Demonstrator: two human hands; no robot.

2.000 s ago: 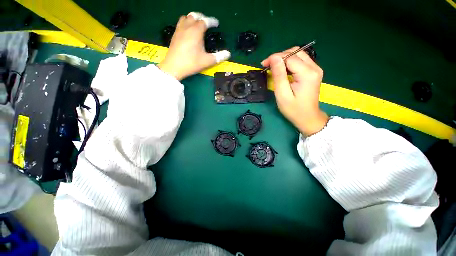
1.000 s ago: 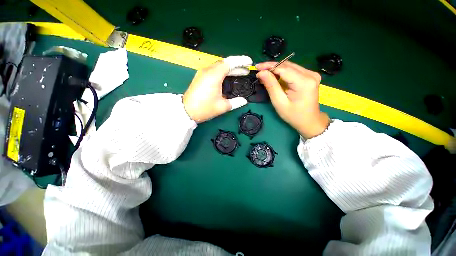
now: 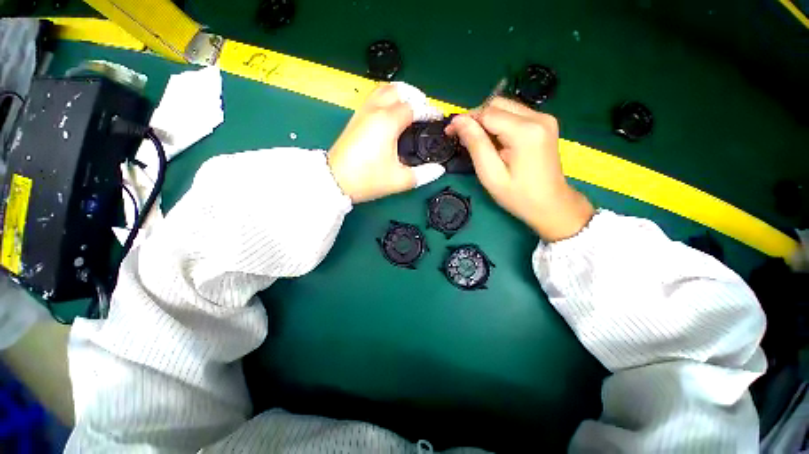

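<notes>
A round black watch case point(image 3: 434, 143) sits at the black fixture point(image 3: 461, 160), which is mostly hidden under it and my hands. My left hand point(image 3: 377, 146), with white cots on thumb and finger, grips the case from the left. My right hand point(image 3: 517, 155) has its fingertips at the case's right edge and holds a thin metal tool point(image 3: 499, 90), blurred, pointing up and away. Three loose watch cases lie nearer me: one upper right point(image 3: 449, 212), one left point(image 3: 404, 244), one lower right point(image 3: 467, 266).
A yellow strip point(image 3: 674, 191) crosses the bench behind my hands. Beyond it lie several black cases, such as one right point(image 3: 632, 120). At left stand a black control box point(image 3: 71, 191) with a cable and a white paper point(image 3: 189, 111). A yellow bar point(image 3: 155, 25) is upper left.
My left hand has come from beyond the strip to the fixture and now grips a case there. My right hand stays beside it. The cases beyond the strip have shifted right.
</notes>
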